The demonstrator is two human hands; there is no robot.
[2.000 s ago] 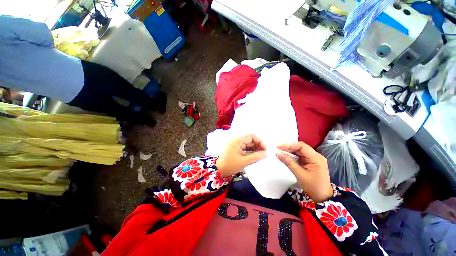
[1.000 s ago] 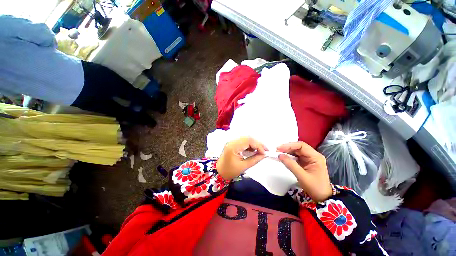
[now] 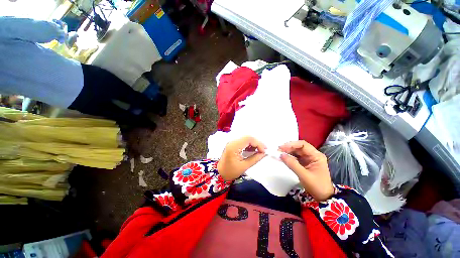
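Note:
White fabric (image 3: 270,111) lies in a long swath over the red fabric pile (image 3: 318,113) and comes down to my lap. My left hand (image 3: 241,158) pinches an edge of the white fabric between thumb and forefinger. My right hand (image 3: 310,169) pinches the same edge just to the right, with a small gap between the fingertips. The lower part of the white fabric hangs below my fingers over my lap. The exact edge between the fingertips is too bright to make out.
A white table (image 3: 307,55) at upper right bears a sewing machine (image 3: 398,38) and black-handled scissors (image 3: 398,95). A tied plastic bag (image 3: 353,151) stands right of the pile. Yellow fabric (image 3: 60,146) and a person (image 3: 45,70) are at left. Scraps (image 3: 183,150) lie on the floor.
The lower end of the white fabric shifted and rose slightly over my lap. Both hands keep their pinch at nearly the same place. The person at left has moved an arm slightly.

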